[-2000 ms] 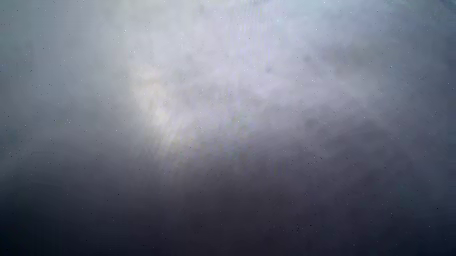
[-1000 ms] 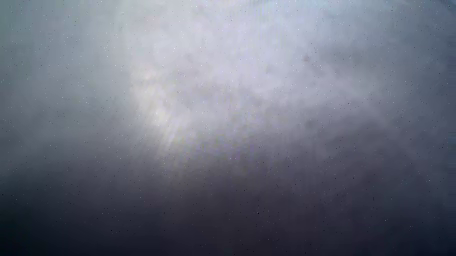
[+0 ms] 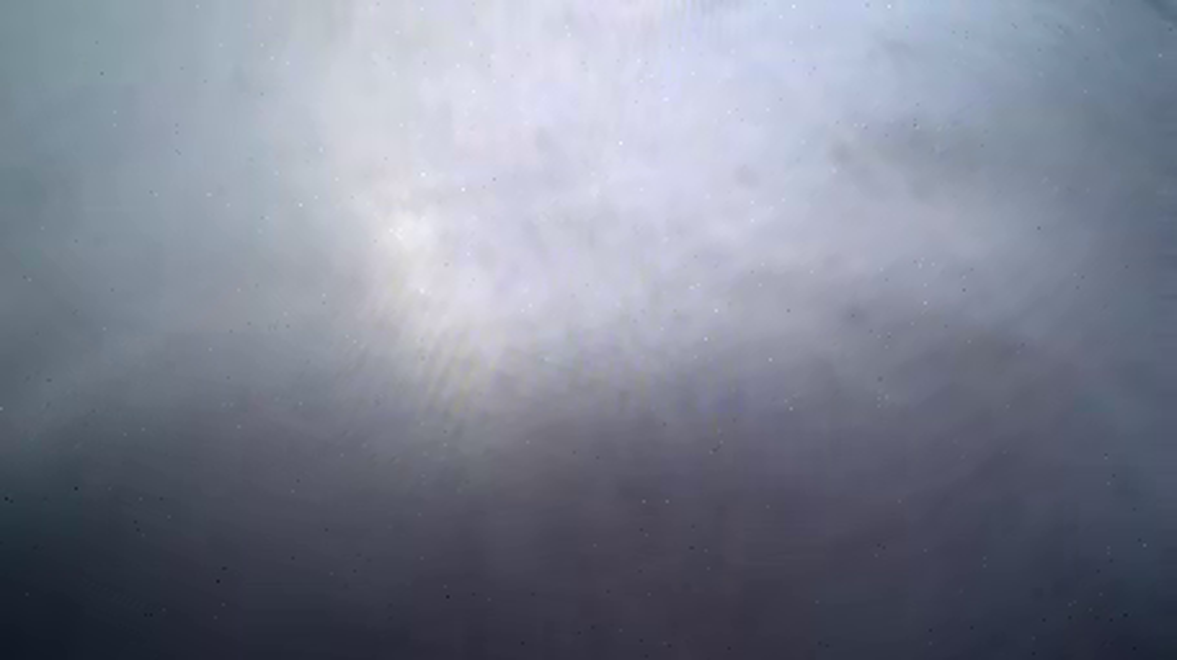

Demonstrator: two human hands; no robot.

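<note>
The head view is fogged or blurred all over, and no object can be made out in it. A pale grey haze [image 3: 555, 168] fills the upper part, with a brighter patch [image 3: 413, 277] left of the middle. The lower part is dark grey to near black. Neither my left hand nor my right hand can be seen. Whatever lies in front of me is hidden by the haze.
No edges, containers, obstacles or people can be made out. A vague darker smudge [image 3: 923, 155] shows at the upper right, and I cannot tell what it is.
The haze in the upper middle is a little brighter than before. The bright patch left of the middle has shifted slightly to the right. No hand or object has appeared.
</note>
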